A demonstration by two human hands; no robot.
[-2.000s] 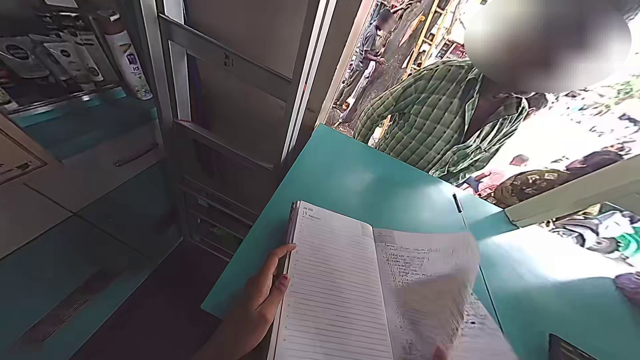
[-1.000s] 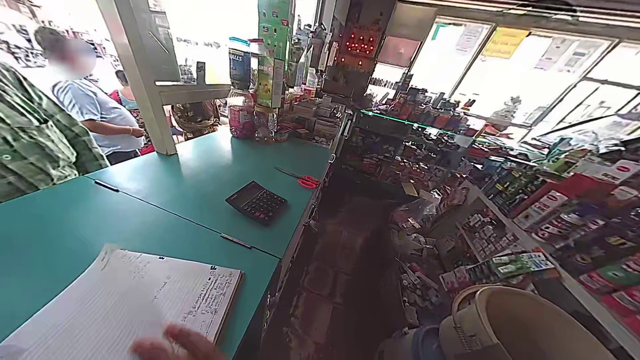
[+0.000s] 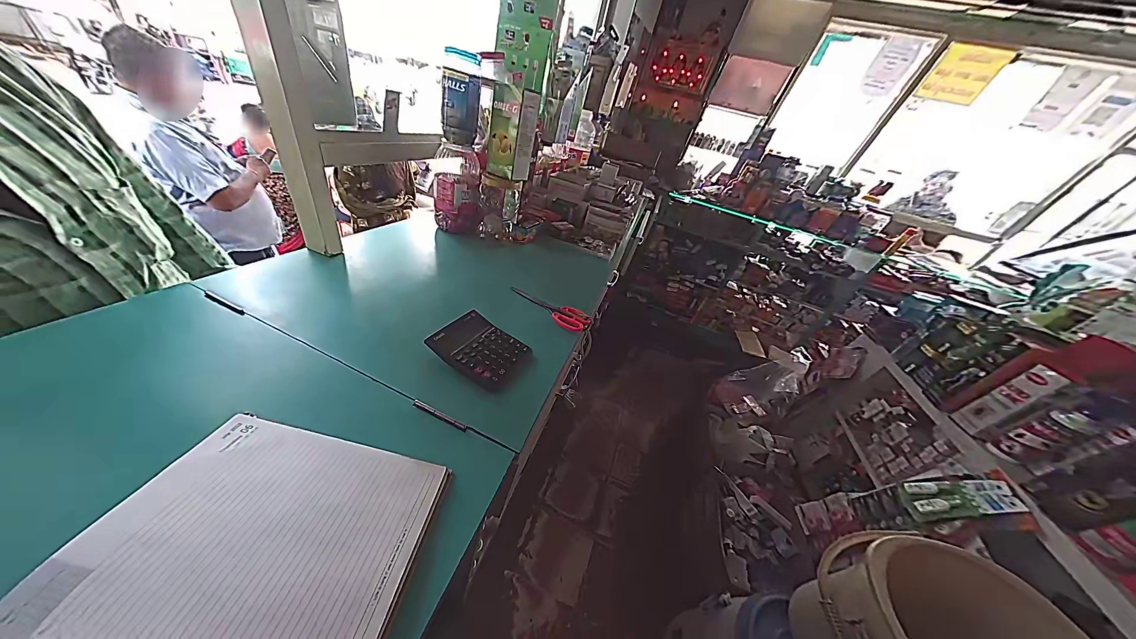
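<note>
Neither of my hands shows in the head view now. An open notebook (image 3: 257,524) with ruled pages lies on the teal counter (image 3: 355,355) at the lower left, cut off by the bottom edge. The page that shows has no handwriting that I can make out. Beyond it, across a hinged seam, a black desk calculator (image 3: 479,349) rests at an angle. Red-handled scissors (image 3: 568,317) lie behind the calculator at the counter's right edge, their blades pointing left.
Plastic jars (image 3: 457,191) and small boxes stand at the counter's far end, beside a metal post (image 3: 297,133). Two people (image 3: 80,195) (image 3: 209,177) are across the counter. A narrow floor aisle (image 3: 577,497) runs to the right, with a beige bucket (image 3: 941,586) and stocked shelves.
My hands have left the view; one was at the notebook in both earlier frames. A blank ruled page now shows where handwriting showed before. The view has swung right since the first frame.
</note>
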